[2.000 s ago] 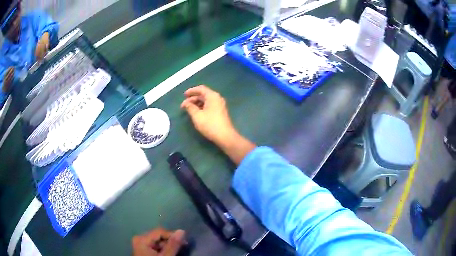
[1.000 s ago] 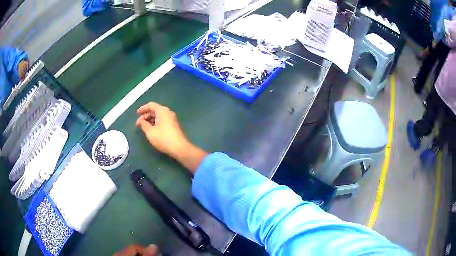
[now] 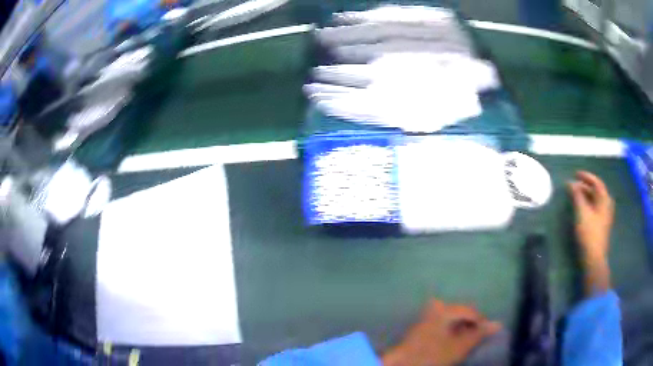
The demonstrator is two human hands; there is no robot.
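The frame is blurred. My right hand (image 3: 593, 218) is at the right, beside the white screw dish (image 3: 531, 180), loosely curled with nothing visible in it. My left hand (image 3: 447, 334) is low in the centre, fingers half bent and apart, with nothing visible in it. The black electric screwdriver (image 3: 533, 304) lies upright in the view between my hands, touched by neither. The dish has dark screws along its left side. A white box (image 3: 455, 186) stands left of the dish, and a blue bin (image 3: 310, 182) of small white pieces adjoins it.
A dark green tray (image 3: 512, 118) behind the bin holds white louvre strips (image 3: 422, 86). A white sheet (image 3: 168, 264) lies at the left. A blue tray (image 3: 641, 179) is cut off at the right edge. Blurred blue sleeves and white items show at the upper left.
The view has swung left, bringing in the white sheet and shifting the bin, dish and screwdriver rightward. My left hand shows more fully. Both hands still show nothing held.
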